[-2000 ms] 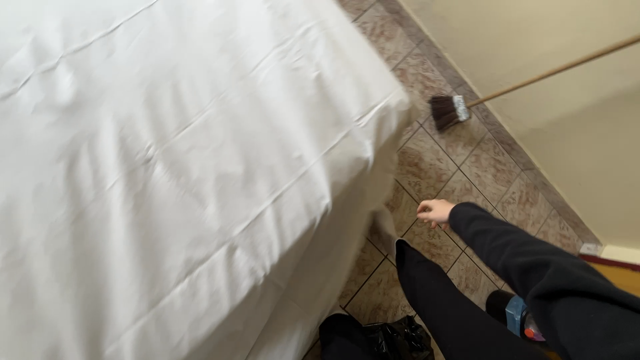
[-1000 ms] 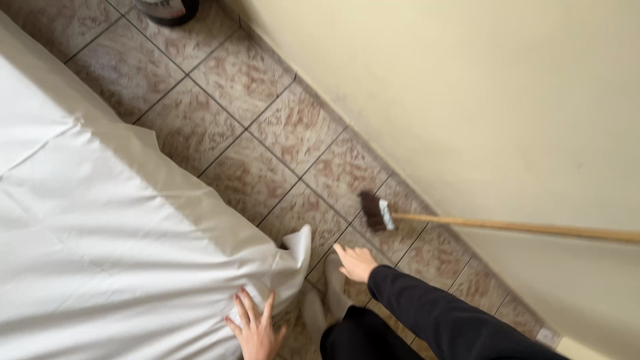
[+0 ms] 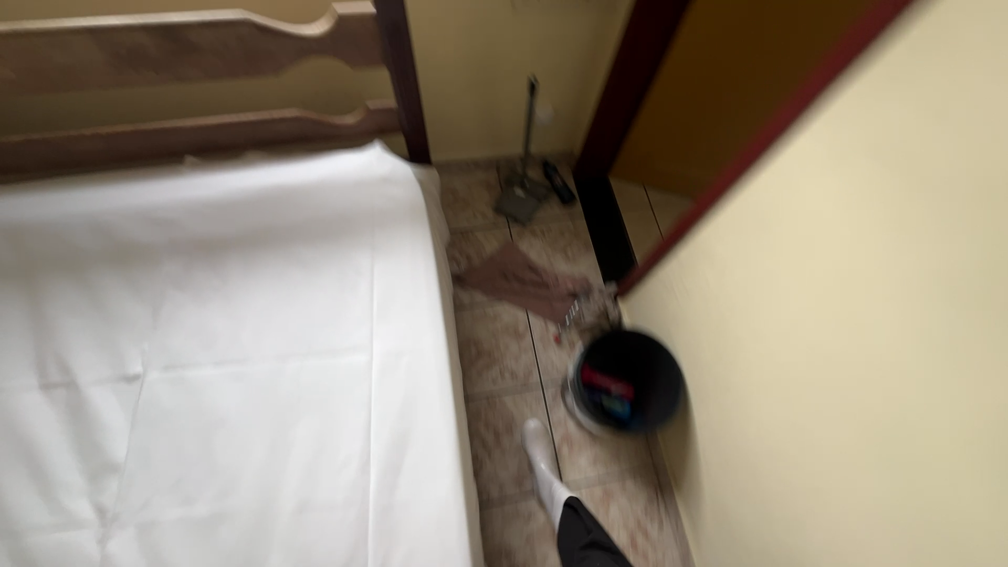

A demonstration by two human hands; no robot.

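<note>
Neither my left hand nor my right hand shows in the head view now. A white sheet [image 3: 260, 354] covers the bed on the left, lying mostly flat with creases and hanging over the side. At the bed's far end stands a wooden headboard [image 3: 189, 55] with a dark post. One of my feet, in a white boot [image 3: 543, 465] below a dark trouser leg, is on the tiled floor beside the bed. What my hands hold or touch is hidden.
A dark-mouthed bucket [image 3: 630, 382] with red and blue items inside stands against the right wall. Beyond it lie a brown cloth [image 3: 524, 283], a long-handled dustpan [image 3: 524, 201] and a dark object [image 3: 559, 183] near a doorway with a dark red frame [image 3: 756, 157].
The view has swung far round to the headboard, bucket and doorway. Both hands, seen one second ago near the sheet's hanging corner, are out of view, as is the broom.
</note>
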